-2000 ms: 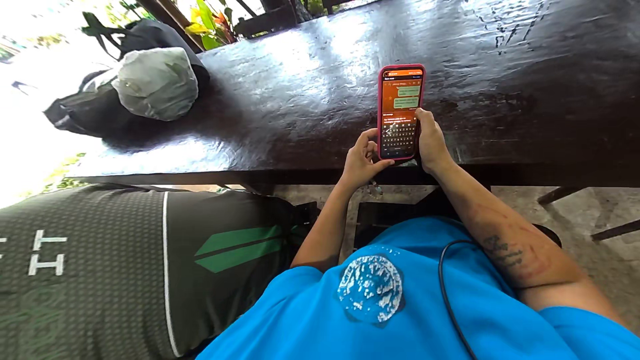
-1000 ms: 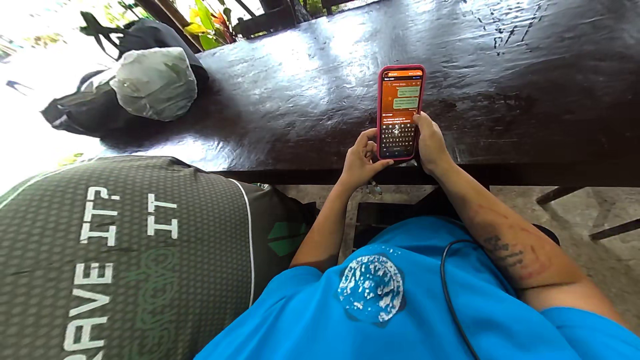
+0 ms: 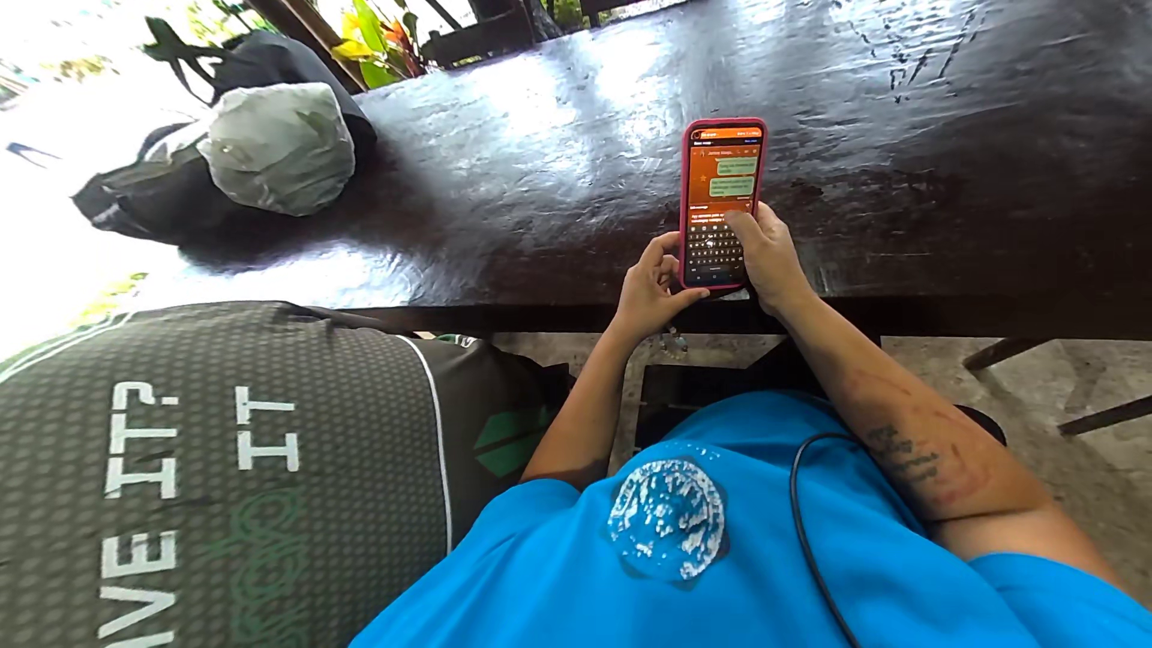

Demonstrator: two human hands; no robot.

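Note:
A smartphone [image 3: 711, 189] in a pink-red case is held upright over the near edge of the dark wooden table [image 3: 540, 180]. Its lit screen shows a chat with green message bubbles above a dark keyboard. My left hand [image 3: 655, 286] grips the phone's lower left side, the thumb along the bottom edge. My right hand [image 3: 772, 256] holds the lower right side, and its thumb lies over the screen just above the keyboard. A beaded bracelet [image 3: 673, 340] hangs at my left wrist.
A dark bag [image 3: 171, 193] with a filled translucent plastic bag [image 3: 279, 148] rests at the table's left end. Close on my left is a person in a dark printed shirt [image 3: 342, 450]. A black cable [image 3: 801, 522] runs over my blue shirt. Dark legs of furniture [image 3: 1003, 353] stand at right.
The person in the dark shirt on my left has shifted, and more of the printed lettering shows than two seconds ago. My right thumb has moved up from the phone's side onto the screen.

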